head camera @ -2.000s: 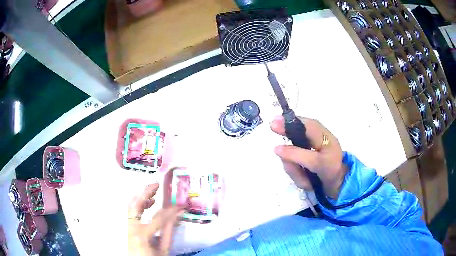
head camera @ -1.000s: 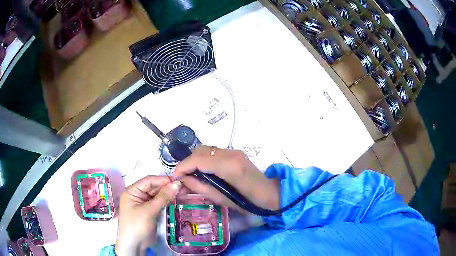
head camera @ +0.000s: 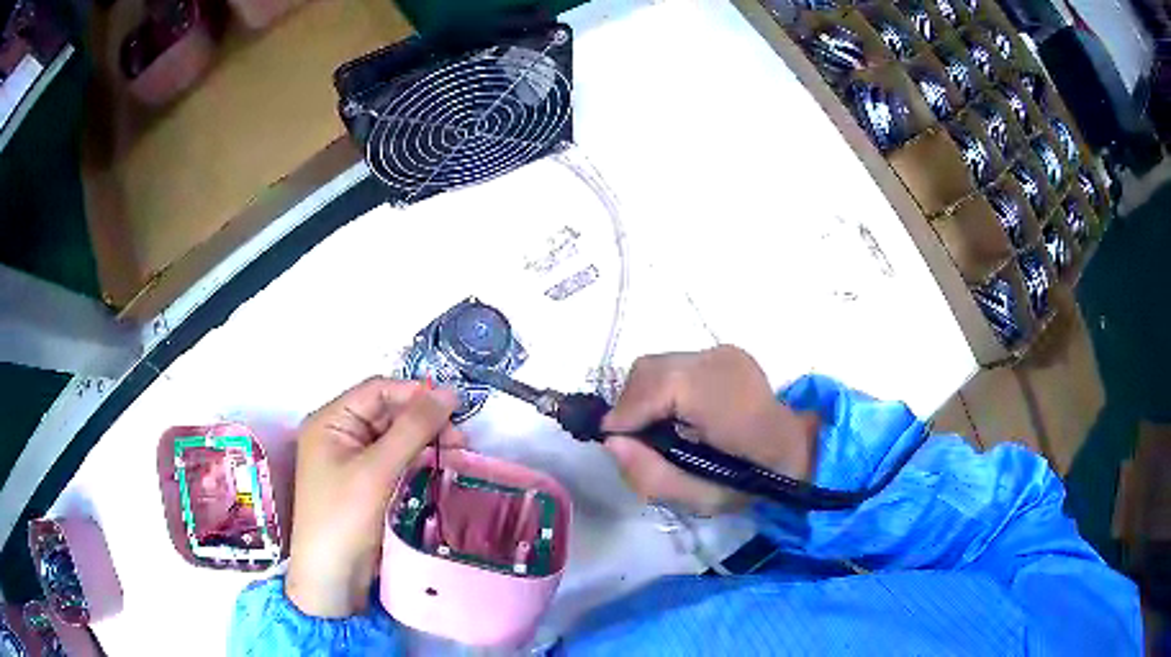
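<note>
My right hand holds the soldering iron by its black handle. Its metal tip points left and reaches the edge of the speaker driver, which lies magnet up on the white bench. My left hand pinches the lead wires at the driver's near edge. A dark wire runs from these fingertips down into the pink speaker housing, which stands tilted just below, with green-and-white boards inside its mouth. Whether the tip touches a terminal is too small to tell.
A black fan stands at the back. A second pink housing lies left, with more at the lower left edge. A divided carton tray of drivers stands right. A flat cardboard box is upper left. A pale cable curves across the white bench.
The iron's tip has swung from pointing up-left past the driver to its near edge, as my right hand moved right. The near housing has tilted and shows its pink outer wall.
</note>
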